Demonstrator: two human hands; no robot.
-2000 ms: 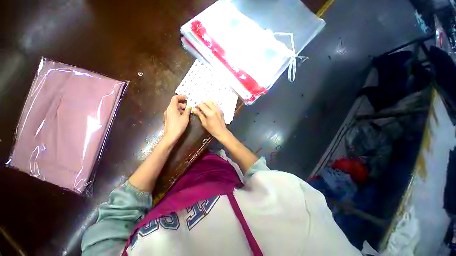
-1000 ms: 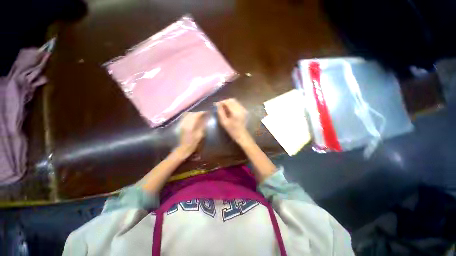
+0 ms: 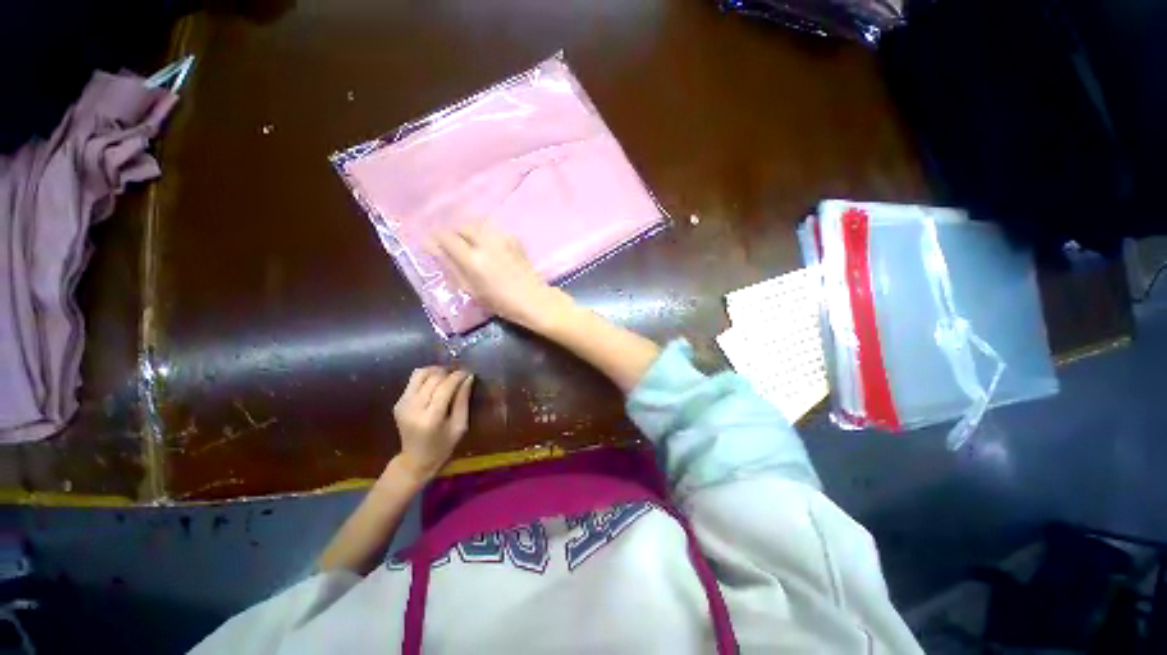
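Observation:
A packed pair of pink trousers [image 3: 550, 166] lies flat in a glossy clear bag on the dark brown table. My right hand [image 3: 493, 271] rests with its fingers on the bag's near left part; the fingers are a little blurred and do not grip the bag. Whether a sticker is under the fingertips is hidden. My left hand [image 3: 433, 416] is above the table nearer to me, apart from the bag, with thumb and fingertips close together. I cannot tell whether it pinches something small.
White sticker sheets [image 3: 783, 339] lie beside the stack of empty polybags [image 3: 941, 320] with its red band and white tie, at the right table edge. Loose pink trousers [image 3: 58, 243] lie at the left. Dark garments [image 3: 1011, 115] and a shiny bagged item [image 3: 832, 13] show at the far right.
My hands were together at the sticker sheets, then moved left close to the bag. Now they are apart, with my right hand on the bag and my left hand lower. The view has turned.

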